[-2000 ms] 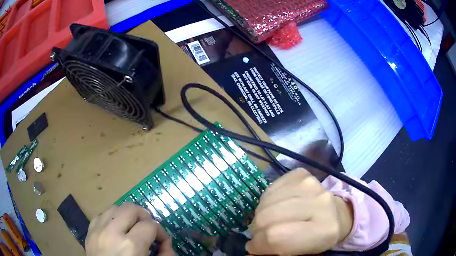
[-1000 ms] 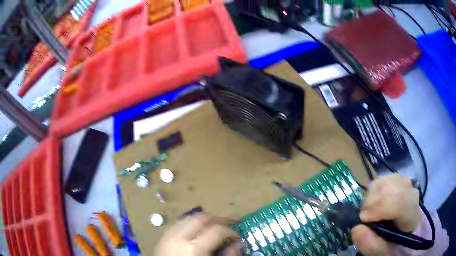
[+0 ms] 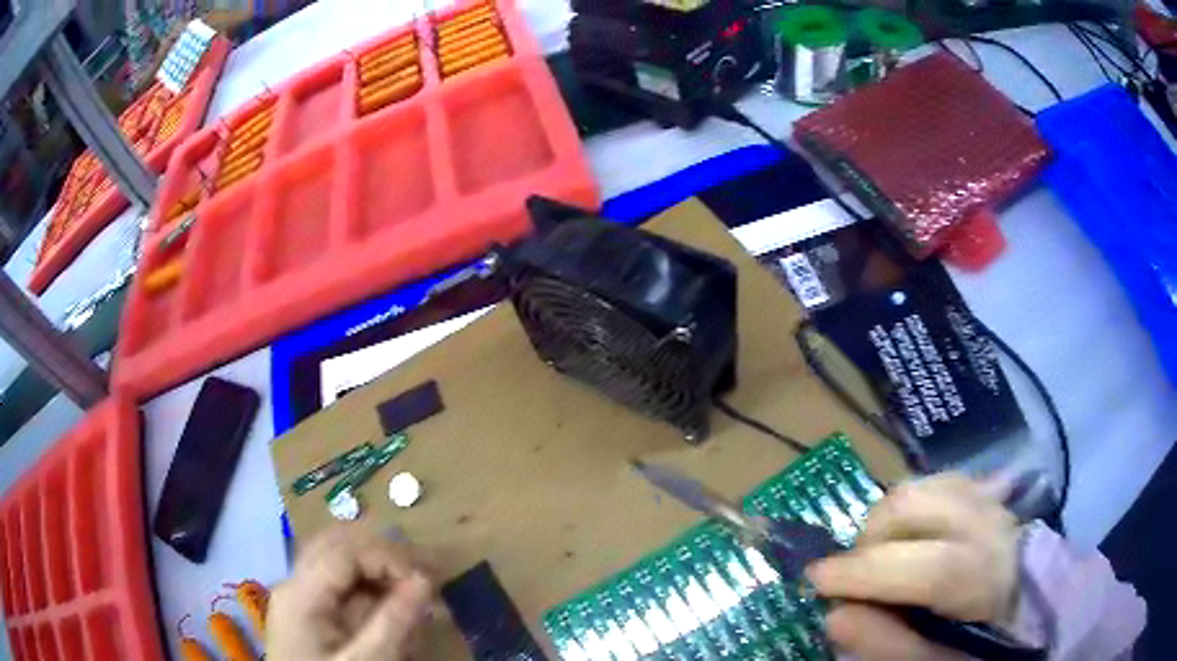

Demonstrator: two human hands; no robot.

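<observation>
My right hand (image 3: 916,562) grips a soldering iron (image 3: 697,495) by its black handle, its metal barrel pointing left above the green PCB panel (image 3: 684,588). My left hand (image 3: 349,594) is over the left part of the brown sheet, fingers bent and blurred; I cannot tell whether it holds anything. A white round component (image 3: 405,489) and a silvery one (image 3: 345,505) lie just above my left hand. Loose green PCB strips (image 3: 351,467) lie beside them. A black pad (image 3: 488,613) lies between my left hand and the panel.
A black fan (image 3: 626,316) stands on the brown sheet (image 3: 516,478). Red trays (image 3: 349,213) are at upper left, a smartphone (image 3: 207,467) and orange cells (image 3: 232,633) at left. At the back are a soldering station (image 3: 671,58), solder spools (image 3: 813,52) and a red bubble-wrap pack (image 3: 923,149).
The view has swung left, bringing in the trays and phone. My left hand has moved off the panel to the left, near the round components. The iron now shows clearly in my right hand.
</observation>
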